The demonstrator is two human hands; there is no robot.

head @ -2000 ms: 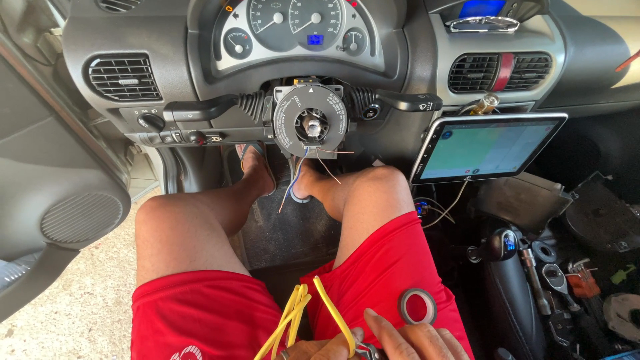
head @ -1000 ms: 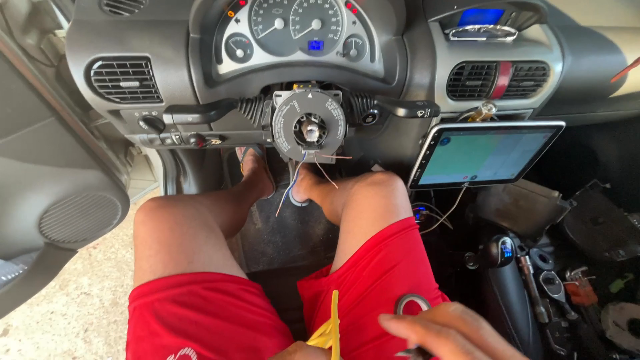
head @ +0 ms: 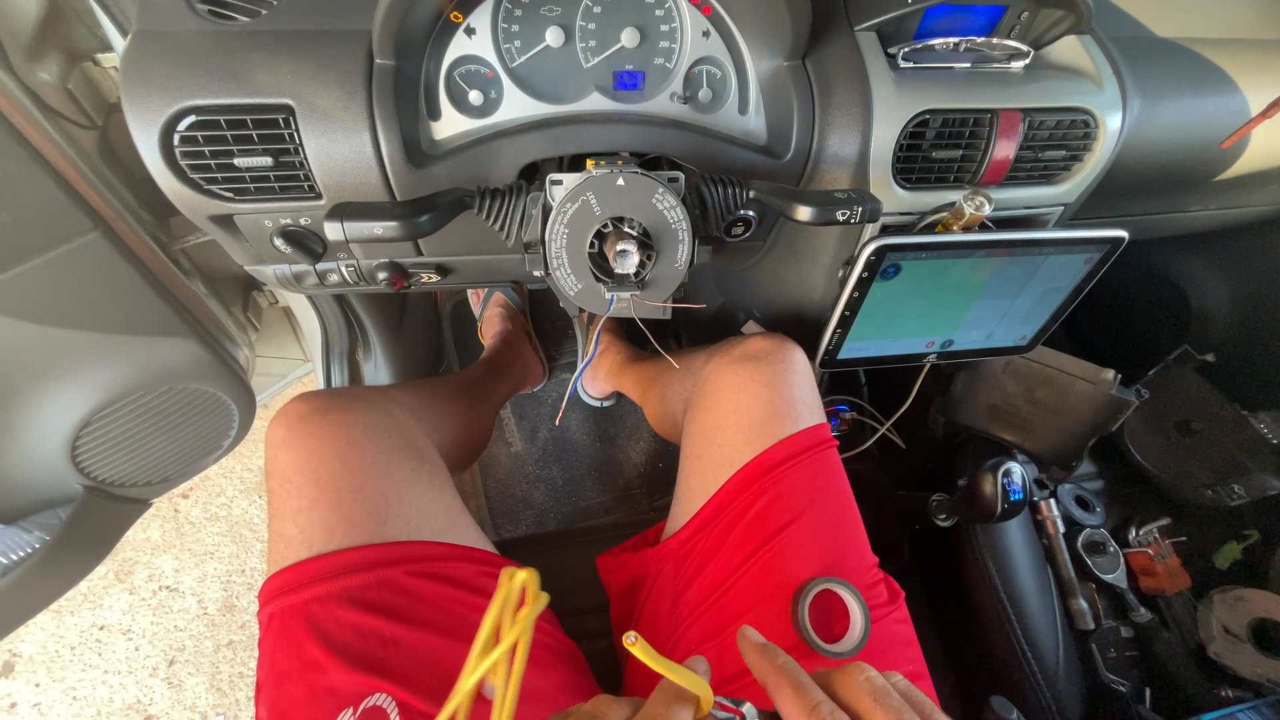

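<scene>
At the bottom edge, my left hand (head: pixel 640 703) pinches a yellow insulated cable (head: pixel 668 668) whose cut end points up and left; more of it hangs in loose loops at the left. Beside it my right hand (head: pixel 830 690) has its index finger extended; a partly hidden metal tool (head: pixel 735 709) lies between the hands, and its grip cannot be told. A roll of tape (head: pixel 832 616) rests on the right thigh of the red shorts. Ahead, the steering column's round clock spring (head: pixel 618 240) is exposed, with thin blue and brown wires (head: pixel 590 355) hanging below.
Stalks (head: pixel 410 215) flank the column beneath the instrument cluster. A tablet (head: pixel 975 295) is mounted right of the column. The gear lever (head: pixel 992 490), a ratchet (head: pixel 1105 560) and other tools lie at the right. The open door (head: pixel 100 350) stands at the left.
The cable's cut end, upright near the hands a second ago, now leans left. My right hand has moved down and left since then, closer to my left hand.
</scene>
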